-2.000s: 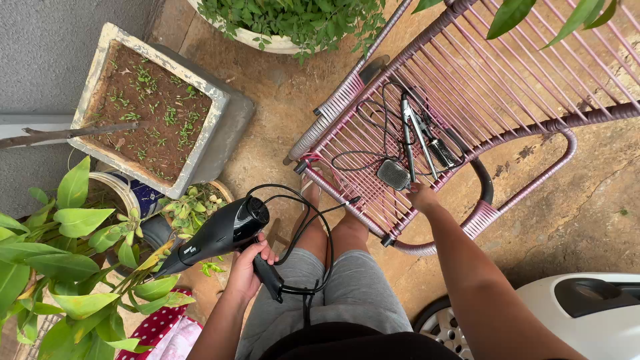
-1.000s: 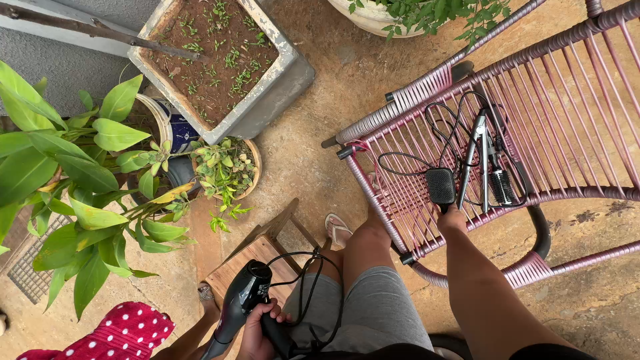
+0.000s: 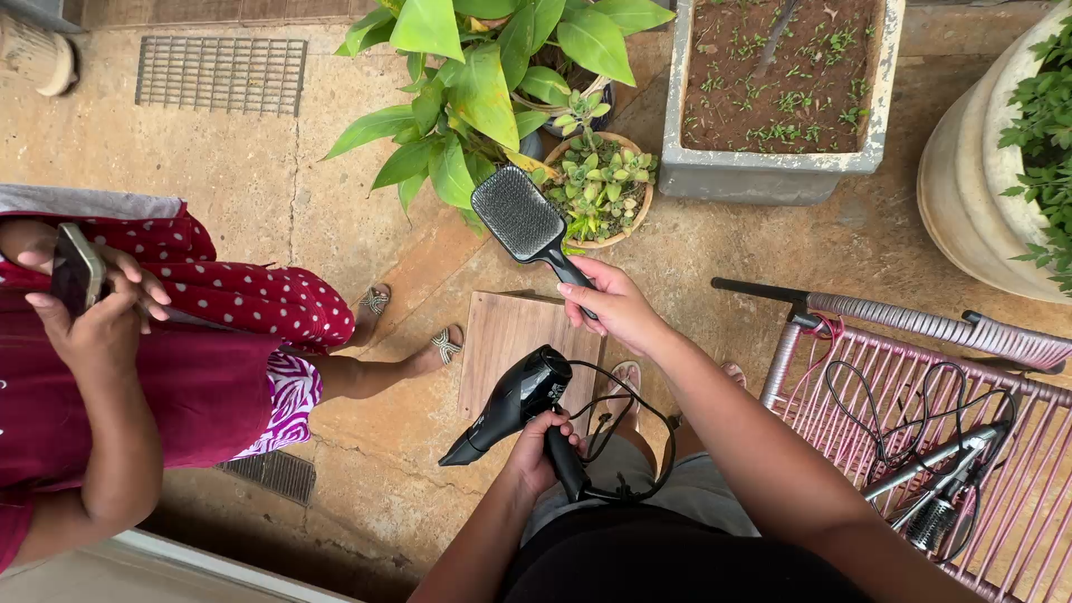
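Observation:
A black hair dryer [image 3: 511,402] with a nozzle points down-left, its handle gripped by my left hand [image 3: 544,452]; its black cord loops beside my legs. My right hand [image 3: 611,303] holds a black paddle hairbrush [image 3: 521,216] by the handle, bristles facing up, above and clear of the dryer. Below both lies a wooden stool or small table [image 3: 519,335]. On the seat of a pink cord chair [image 3: 796,377] at the right rest a hair straightener [image 3: 930,462], a round brush [image 3: 931,524] and tangled black cords.
At the left a person [image 3: 151,385] holds a phone [image 3: 77,266] near a red polka-dot cloth [image 3: 251,301]. A square planter [image 3: 745,176], a small round pot [image 3: 645,205], a leafy plant [image 3: 477,100] and a large pale pot [image 3: 946,184] stand along the top. Metal grates [image 3: 219,75] lie in the floor.
My right hand has lifted the paddle brush off the chair and moved it left, above the dryer. My left hand still holds the dryer. The view has swung left, showing the person with the phone.

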